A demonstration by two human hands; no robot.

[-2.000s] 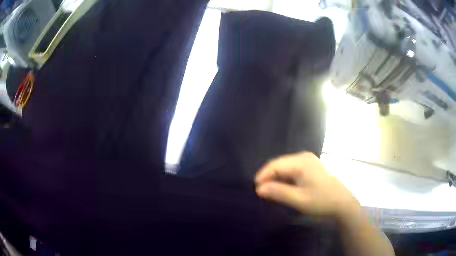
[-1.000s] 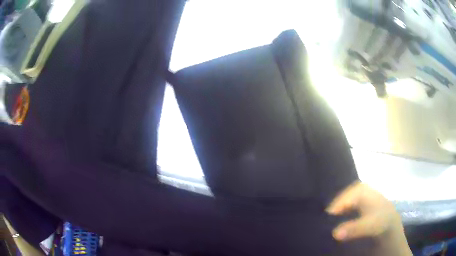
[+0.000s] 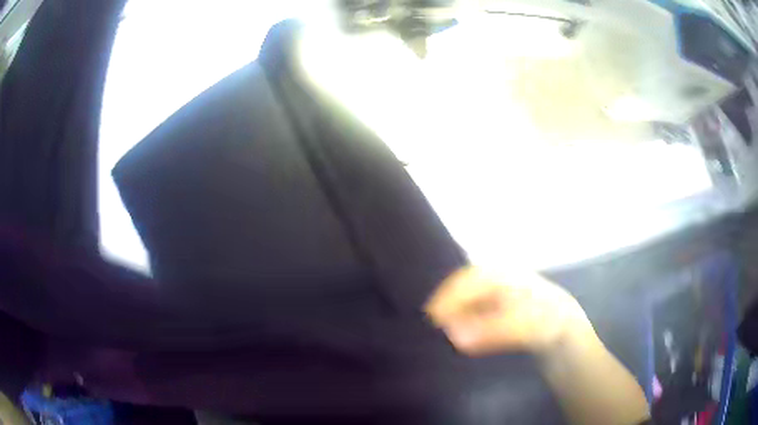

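Note:
A large dark cloth [image 3: 241, 191] covers the left and lower part of the view and hangs over the table's front edge. A dark flap-like panel with a long seam line lies at its middle, its upper corner near the lamp glare. My right hand [image 3: 507, 314], bare and blurred, has its fingers curled on the cloth's right edge and pinches it. My left hand is not in view; a small skin-coloured patch at the lower left corner is too unclear to name.
Metal needle parts [image 3: 407, 21] show at the top middle, partly lost in glare. The white table [image 3: 565, 199] reaches right. A blue basket [image 3: 66, 408] is at the lower left, and a blue-edged container [image 3: 690, 332] with small items at the lower right.
The view has swung right, so the machine parts and cloth appear further left. The flap panel has turned and its seam now shows. My right hand has closed more on the cloth's edge.

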